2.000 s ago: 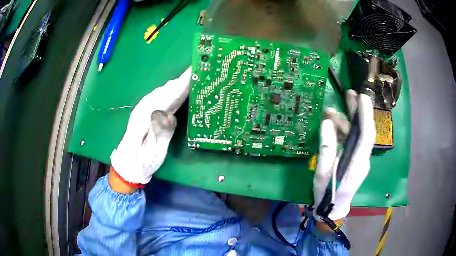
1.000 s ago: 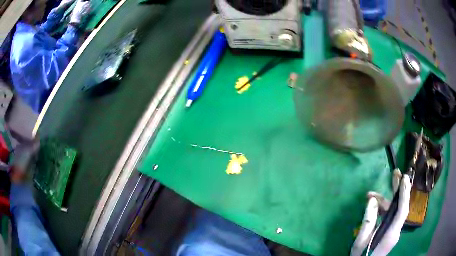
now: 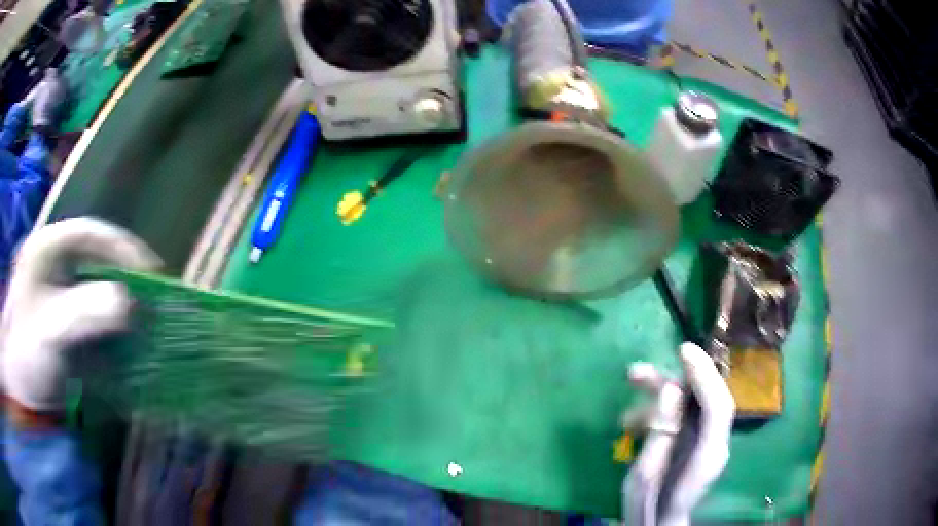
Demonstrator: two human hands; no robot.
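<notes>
A green circuit board (image 3: pixel 242 360) is blurred and tilted at the left, above the mat's left edge and the rail. My left hand (image 3: pixel 77 308), in a white knitted glove, grips its left end. My right hand (image 3: pixel 679 431), also gloved in white, is at the lower right, in front of the iron stand. It holds a dark soldering iron (image 3: pixel 676 467), mostly hidden by the fingers; its tip cannot be made out.
Green mat (image 3: pixel 483 411); fume hood (image 3: pixel 561 211); iron stand (image 3: pixel 759 298) with yellow sponge (image 3: pixel 755 380); black fan (image 3: pixel 773 180); white bottle (image 3: pixel 684 149); grey fan unit (image 3: pixel 381 98); blue pen-shaped tool (image 3: pixel 285 185); another board (image 3: pixel 206 36) on the conveyor; another person's sleeve (image 3: pixel 23 190) at far left.
The board lay under both hands at first, then the left hand was out of view; now the left hand holds a board at the left. The view has swung. The right hand still holds the iron.
</notes>
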